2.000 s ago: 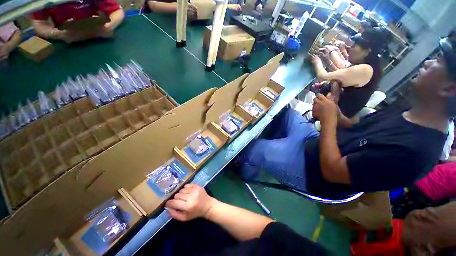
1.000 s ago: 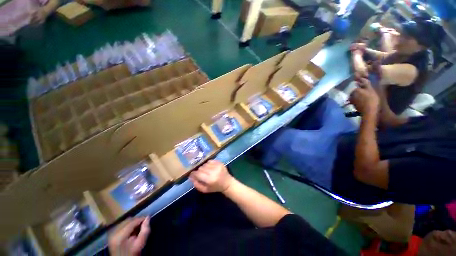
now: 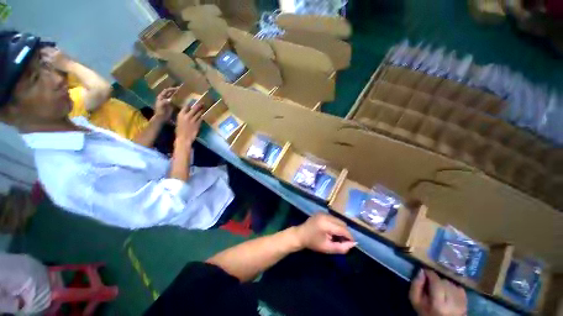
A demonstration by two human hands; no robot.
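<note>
A row of open mailer boxes runs along the bench edge, lids standing behind. Several hold a bagged device over a blue item. One box further left shows a blue item with no bag visible. My left hand is at the bench edge, in front of the box with a bagged device, fingers curled; nothing is clearly seen in it. My right hand is lower right at the edge, blurred and cut off by the frame bottom; its grip is unclear.
A divider tray with upright bagged devices stands behind the lids. A person in a light shirt sits at left, hands at the row's far boxes. More open boxes and white cables are beyond. A red stool stands lower left.
The view has swung left along the row, so the light-shirted person now shows and the divider tray is at right. Both hands remain at the bench edge beside the boxes.
</note>
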